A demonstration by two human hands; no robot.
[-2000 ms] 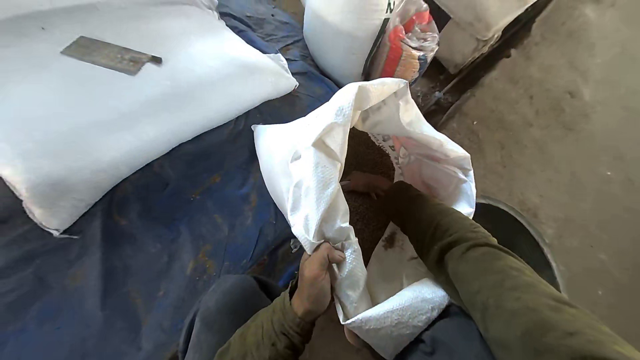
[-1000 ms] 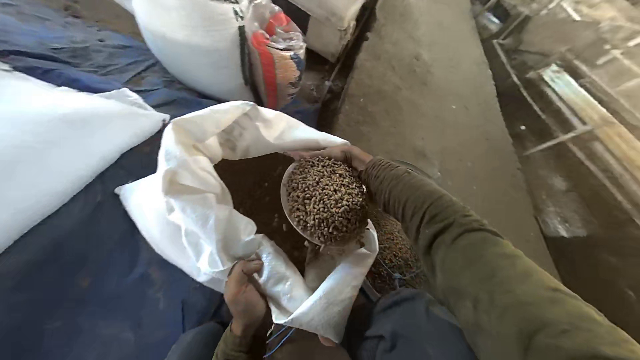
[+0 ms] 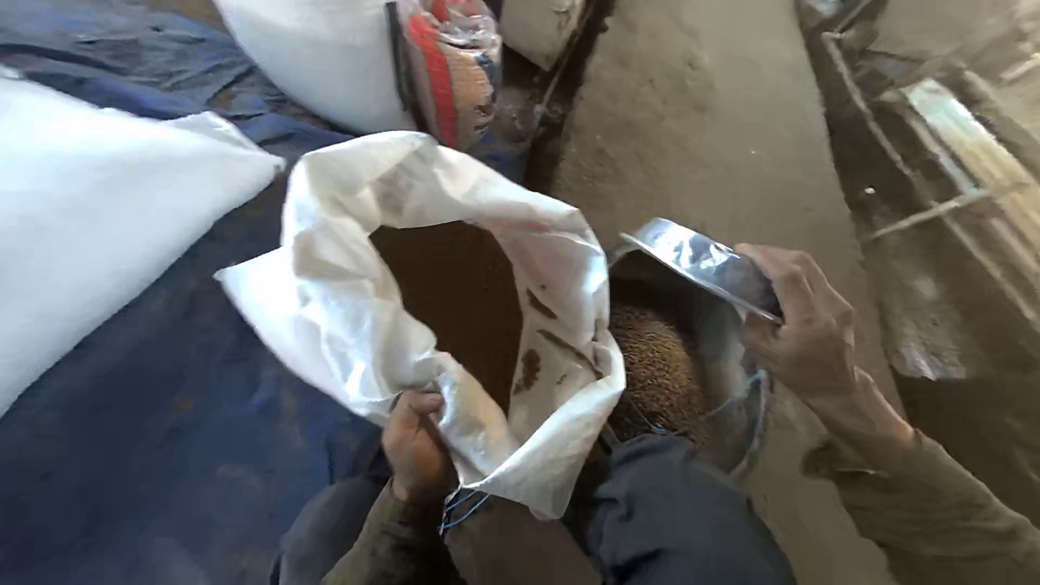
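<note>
My left hand (image 3: 418, 447) pinches the near rim of an open white woven sack (image 3: 341, 325), thumb on top. Dark brown, loose material (image 3: 455, 301) lies inside the sack. Off to the right, my right hand (image 3: 800, 325) grips a shiny metal bowl (image 3: 707, 264), tilted on its side, its contents not visible. Below and left of that bowl stands a wide bucket or tub (image 3: 731, 366) holding brown pellets (image 3: 658, 366), close against the sack's right side.
A full white sack (image 3: 106, 211) lies on a blue tarpaulin (image 3: 227, 390) at the left. Another white sack (image 3: 325, 57) and a red-striped clear bag (image 3: 455, 73) stand behind. Concrete floor (image 3: 699, 122) runs along the right, with wooden pieces (image 3: 975, 146) beyond.
My right hand, first inside the sack, then held a bowl full of pellets over its opening; now it has moved right, over the bucket's side. My left hand has stayed on the rim.
</note>
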